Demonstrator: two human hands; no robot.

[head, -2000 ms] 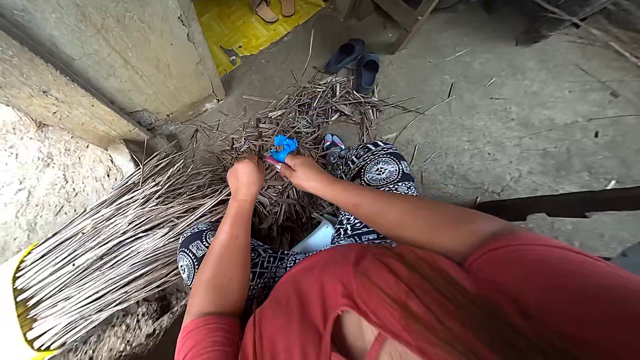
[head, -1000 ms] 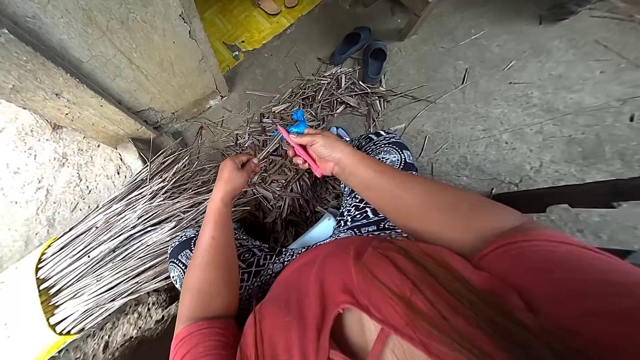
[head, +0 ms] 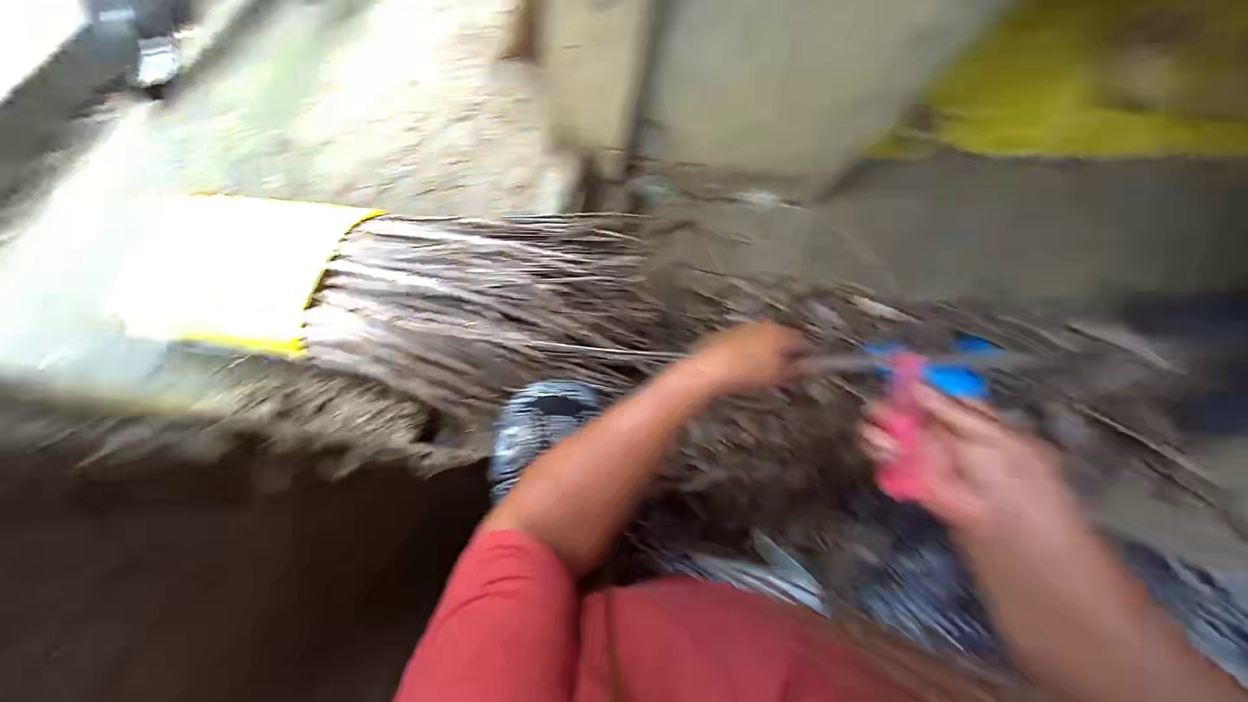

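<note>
The view is blurred. My left hand [head: 751, 357] is closed around the end of a thin brown stalk [head: 834, 364], which runs right toward my other hand. My right hand [head: 960, 458] grips a pink-handled tool [head: 905, 434], perhaps a knife; its blade cannot be made out. Blue material [head: 955, 380] sits beside the fingertips of my right hand, and whether it is wrapped on the fingers or the tool is unclear. Behind and left of my left hand lies a bundle of long dry stalks [head: 487, 292], its far end inside a white sack with a yellow edge [head: 234, 273].
Loose dry scraps [head: 760, 458] are heaped under and around my hands, between my patterned trouser legs [head: 541, 429]. A concrete wall [head: 780, 97] rises behind. A yellow sheet [head: 1092, 88] lies at the upper right. A dark, blurred shape [head: 1189, 341] is at the right edge.
The view has swung strongly to the left, bringing the whole sack into sight. A stalk now stretches between my hands. The pink tool stays in my right hand, as one second ago.
</note>
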